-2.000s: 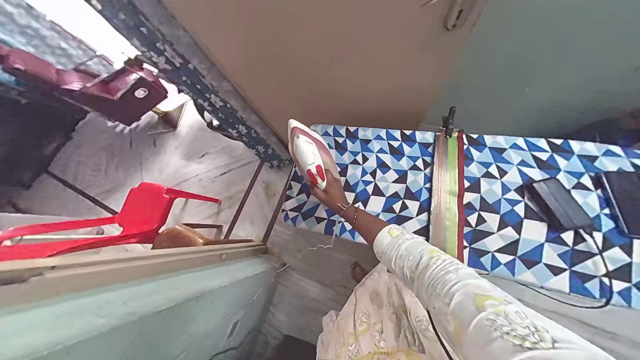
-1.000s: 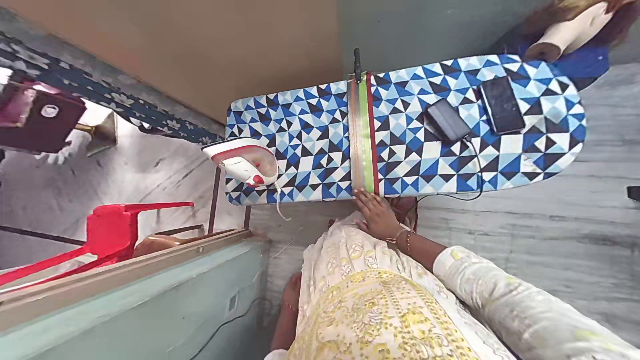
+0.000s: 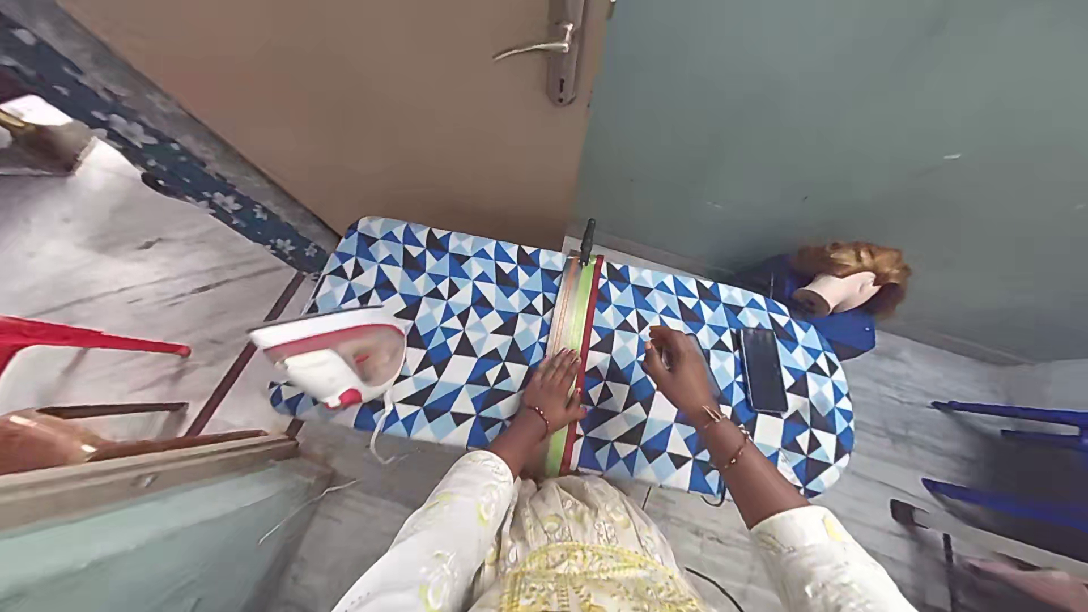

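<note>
A folded strip of green, cream and red fabric point(image 3: 583, 319) lies across the ironing board with a blue, white and black triangle-patterned cover point(image 3: 463, 340). A black clip point(image 3: 587, 240) is at its far end. My left hand point(image 3: 552, 395) lies flat on the strip, fingers spread, holding nothing. To the right, my right hand point(image 3: 678, 372) hovers or rests with curled fingers over a dark box point(image 3: 704, 361), which it partly hides; whether it grips the box is unclear. At the board's left end sits a white and red clothes iron point(image 3: 340, 348) with a white cord.
A black phone point(image 3: 763, 371) lies near the board's right end. Beyond it is a mannequin head with light brown hair point(image 3: 841, 293). A door with a metal handle point(image 3: 535, 47) and a wall stand behind the board. A red plastic chair point(image 3: 93, 338) is at left, blue chair parts point(image 3: 1011, 501) at right.
My right hand let go of the iron, was at the strip's near end one second ago, and has moved right to the dark box. My left hand has come onto the strip.
</note>
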